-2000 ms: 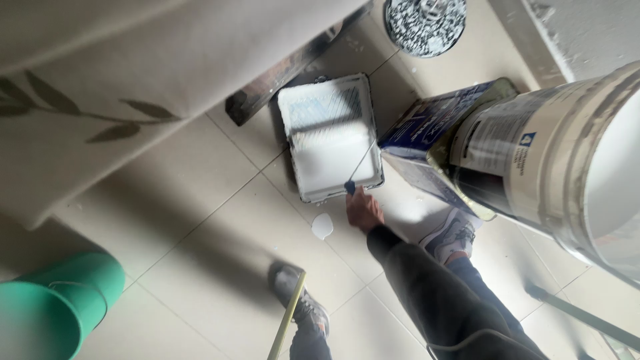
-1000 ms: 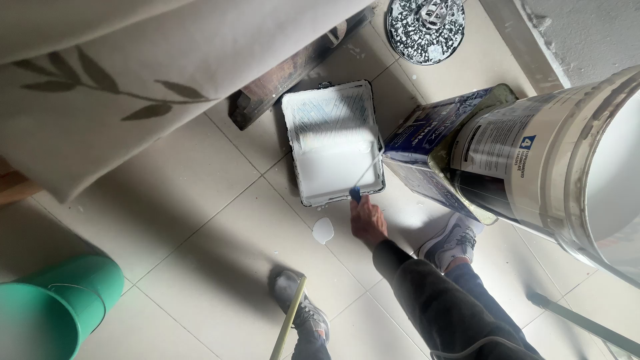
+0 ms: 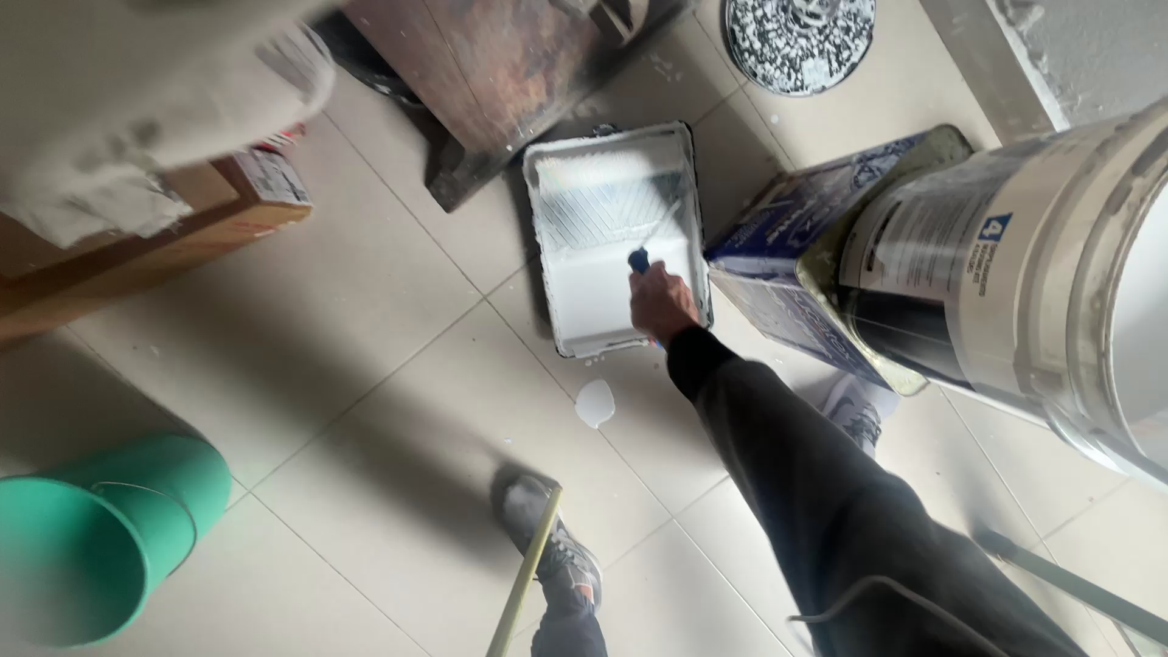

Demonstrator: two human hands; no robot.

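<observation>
My right hand [image 3: 664, 301] is closed around the dark blue handle of a paint roller [image 3: 639, 261], over the right side of a paint tray [image 3: 549, 301]. The roller's thin metal rod runs up and right from the handle; its cover is hard to tell from the white paint near the tray's upper end. White paint fills the lower part, and the ribbed slope shows through a thin coat. A white paint spill [image 3: 595, 403] lies on the tiles just below the tray. My left hand is not in view.
Right of the tray stand a blue square can [image 3: 776, 228] and a large white bucket [image 3: 1031, 274]. A green bucket [image 3: 173, 484] is lower left, a cardboard box [image 3: 274, 214] upper left. Wooden furniture [image 3: 493, 73] and a paint-spattered round base [image 3: 801, 46] lie above. A pole [image 3: 529, 570] crosses my shoe.
My right hand has moved up the tray with the roller, from its lower edge to above the paint. The pale cloth covers less of the upper left, so the box and more furniture show.
</observation>
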